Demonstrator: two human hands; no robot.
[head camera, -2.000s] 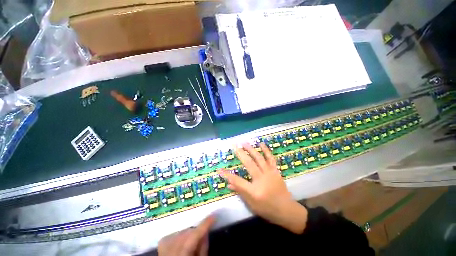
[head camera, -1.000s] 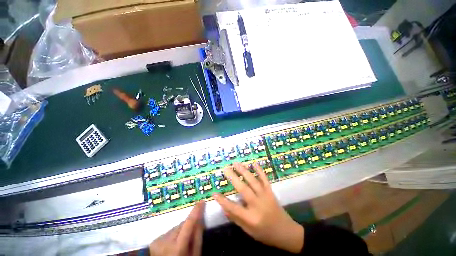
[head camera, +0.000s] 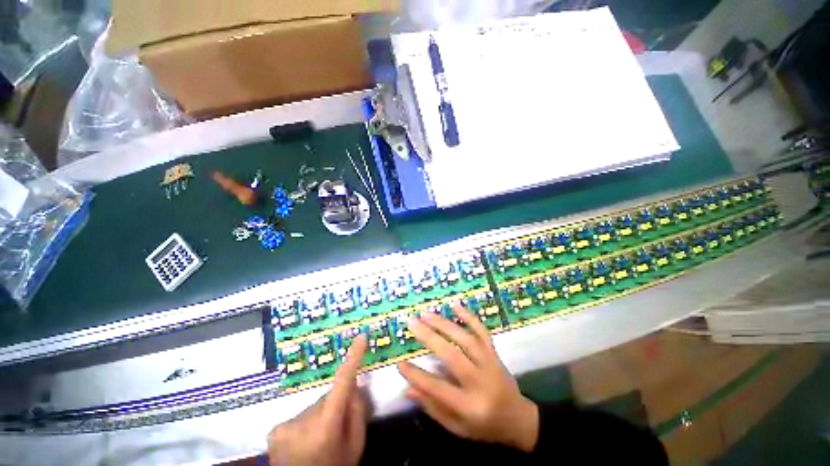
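Observation:
Two green circuit board panels lie end to end in the pale conveyor rail, the left one (head camera: 382, 310) and the right one (head camera: 637, 244), each with two rows of small blue and yellow components. My left hand (head camera: 323, 426) is at the near edge of the left panel, its index finger extended onto the lower row. My right hand (head camera: 473, 378) is beside it, fingers spread over the lower row near the panel's right part. Neither hand holds anything. Both wrists are near or beyond the lower edge of the picture or in dark sleeves.
Behind the rail (head camera: 146, 412), a green mat (head camera: 100, 241) bears a small white calculator-like pad (head camera: 173, 262), loose blue components (head camera: 270, 236), a brown-handled tool (head camera: 237, 188) and a metal device (head camera: 344, 209). A blue clipboard (head camera: 414, 187) with paper sheets (head camera: 546, 109) and a cardboard box (head camera: 259, 64) stand farther back.
A seam between the two panels now shows. My right hand has shifted toward the near edge of the left panel. My left hand has moved up, its index finger now over the lower row.

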